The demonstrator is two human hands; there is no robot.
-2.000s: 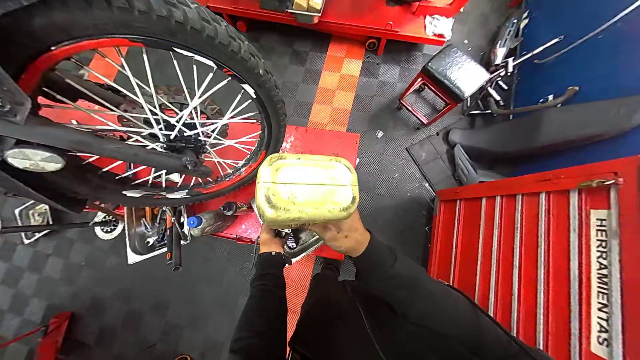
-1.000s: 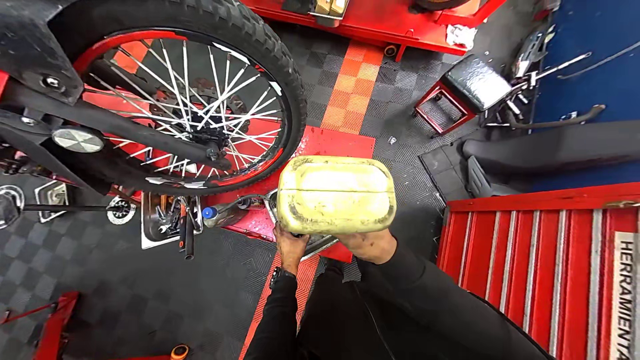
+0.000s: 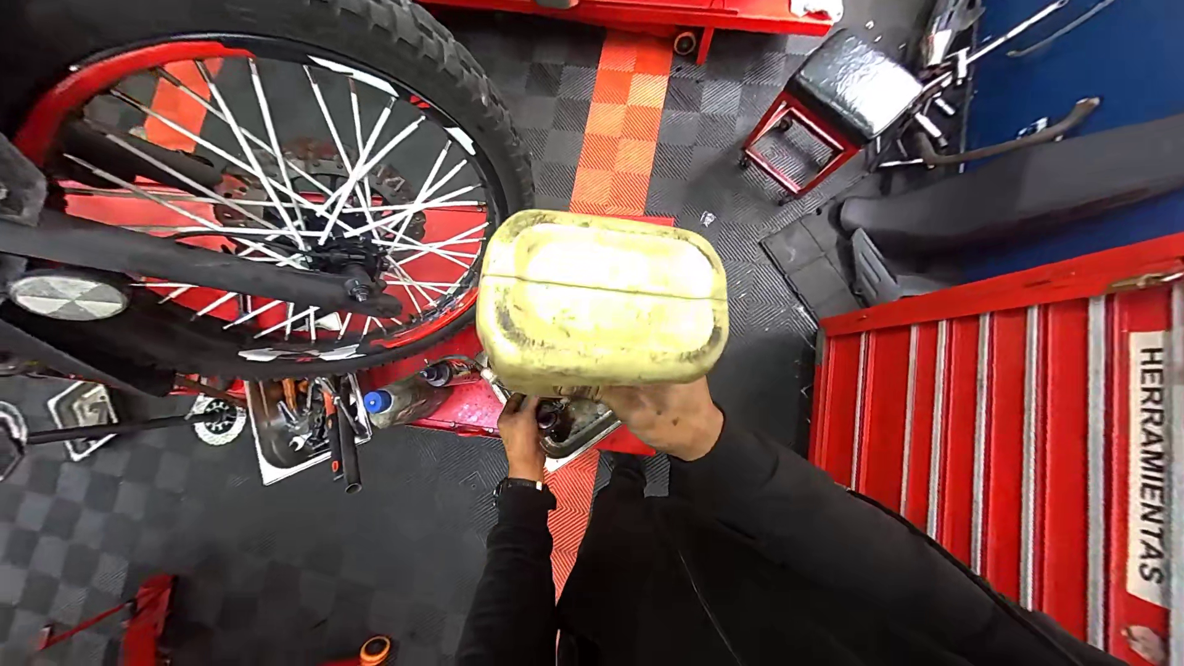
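Note:
A worn yellow plastic jug (image 3: 606,301), its flat base toward my view, is raised in front of me. My right hand (image 3: 666,416) grips it from below on the near side, the fingers partly hidden behind it. Under the jug's lower left, my left hand (image 3: 523,430) has its fingers at a small dark round thing beside a metal tray (image 3: 587,425); the jug covers part of this, and what the fingers hold is unclear. To the left lies a clear bottle with a blue cap (image 3: 377,401).
A spoked motorcycle wheel (image 3: 504,139) fills the upper left. A metal tray of hand tools (image 3: 268,453) lies below it. A black-topped stool (image 3: 856,83) stands upper right; a red tool cabinet (image 3: 1004,305) is on the right. A red lift platform (image 3: 462,407) runs beneath the wheel.
The view has shifted somewhat. The jug stays raised in my right hand, and my left hand stays beneath it, with no plain change of hold.

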